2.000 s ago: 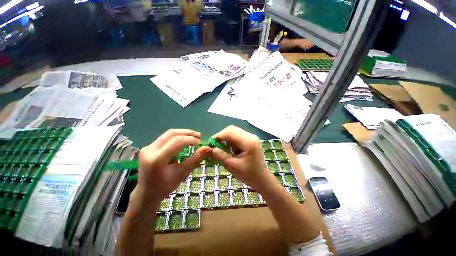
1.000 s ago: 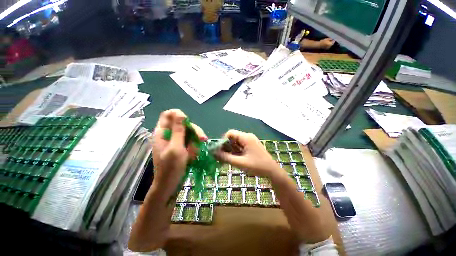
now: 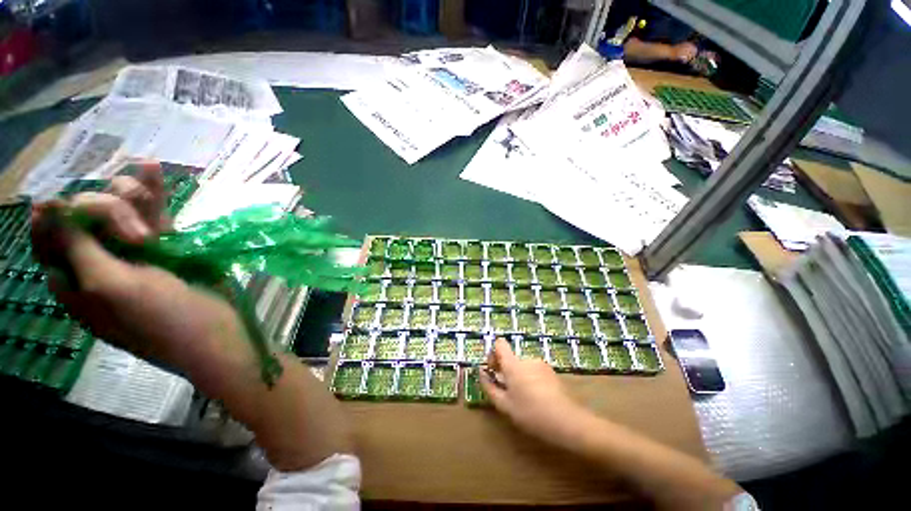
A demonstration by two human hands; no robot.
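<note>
The circuit board panel (image 3: 499, 299), a grid of yellow-green squares with silvery borders, lies in front of me. A shorter row of squares (image 3: 395, 380) runs along its lower left edge. My left hand (image 3: 115, 235) is raised at the left, slightly blurred, closed around a limp bunch of bright green strips (image 3: 265, 245) that trails right to the panel's upper left corner. My right hand (image 3: 529, 391) is at the panel's lower edge, its fingertips pinched on a small green piece (image 3: 473, 386) just right of the short row. The fingers partly hide this piece.
Brown cardboard (image 3: 430, 449) lies under the panel. A paper stack (image 3: 145, 384) with dark green panels (image 3: 35, 319) is at left, a dark phone (image 3: 322, 319) beside it. Loose newspapers (image 3: 589, 150) lie behind. At right are a metal post (image 3: 749, 140), a small phone (image 3: 697, 361) and an interleaved stack (image 3: 834, 329).
My left hand has swung left with the green strips, away from the panel. My right hand has moved down to the panel's lower edge. The short row now looks longer. The view has tilted down.
</note>
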